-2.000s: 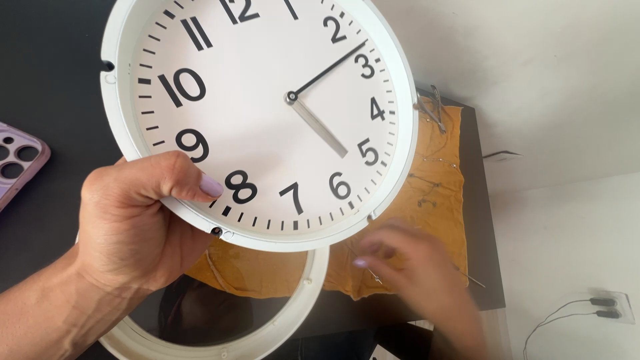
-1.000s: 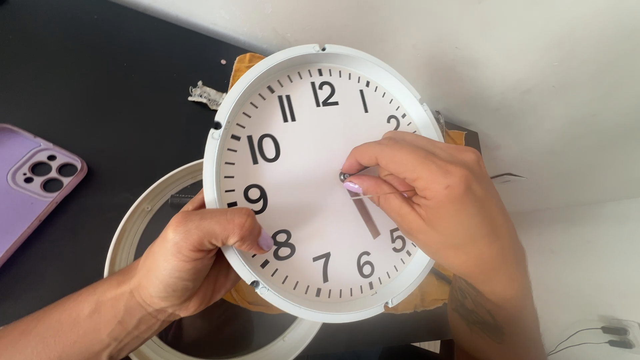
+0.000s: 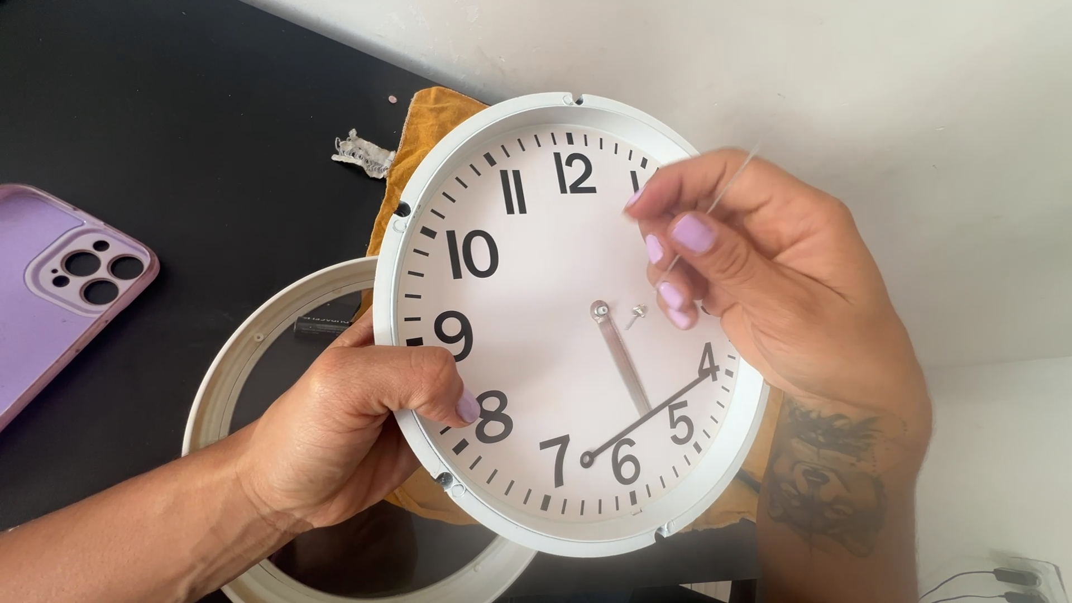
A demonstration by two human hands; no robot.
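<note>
My left hand [image 3: 335, 427] grips the rim of a white wall clock [image 3: 536, 335] near the 8, thumb on the front. The minute hand [image 3: 645, 419] lies loose across the lower dial, from near the 7 to the 4. The hour hand [image 3: 624, 356] sits on the central shaft and points toward the 5. Just right of the shaft is a small metal pin-like piece [image 3: 637, 313]. Over the dial's right side, my right hand [image 3: 770, 268] holds a thin, pale, blurred strip [image 3: 729, 188], which looks like the second hand.
A white clock ring [image 3: 205, 394] lies under the clock, at lower left. A mustard cloth [image 3: 435, 113] is beneath on the black table [image 3: 184, 109], beside a frayed fabric scrap [image 3: 362, 154]. A phone in a purple case [image 3: 67, 276] is at far left; plugged cables [image 3: 997, 578] are at lower right.
My right hand has lifted away from the clock's centre, with the thin strip in it. The minute hand, on the shaft two seconds ago, now lies loose on the dial.
</note>
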